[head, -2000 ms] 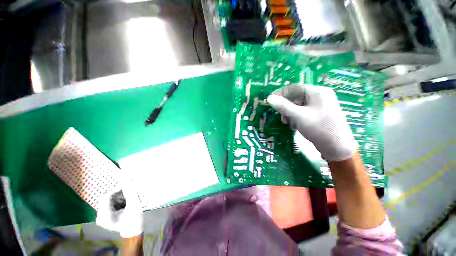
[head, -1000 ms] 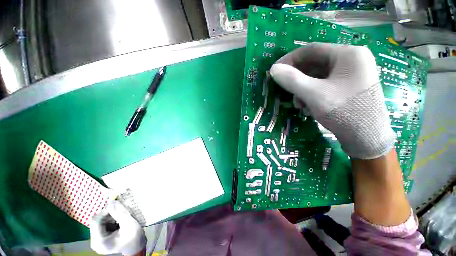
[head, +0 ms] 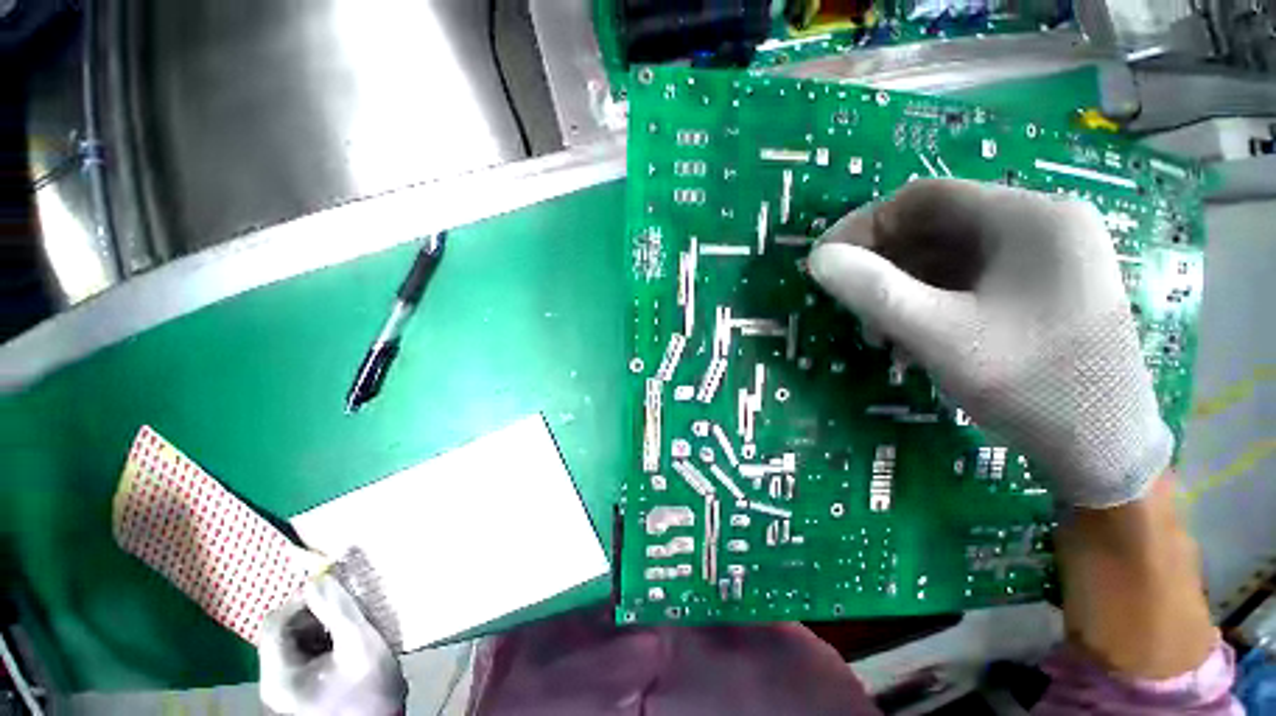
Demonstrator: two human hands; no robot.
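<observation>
A large green circuit board [head: 840, 560] lies solder side up at the right of the green mat. My right hand [head: 994, 308], in a white knit glove, is over the board with thumb and index fingertips together near its upper middle. Whether a small thing is between the fingertips cannot be told. My left hand [head: 329, 650], gloved and cut off by the bottom edge, pinches the lower end of a cream sticker sheet [head: 203, 532] with rows of small red marks. A white paper sheet [head: 469, 539] lies beside it, with print at its left end.
A black pen [head: 396, 325] lies on the green mat [head: 210, 364]. A metal conveyor edge [head: 364, 231] runs behind the mat. Another board with components [head: 910, 28] is at the top. Yellow-lined grey floor [head: 1231, 420] shows at the right.
My right hand has moved right and a little down relative to the board since one second ago, after moving up over it earlier. My left hand keeps hold of the sticker sheet. The view has shifted.
</observation>
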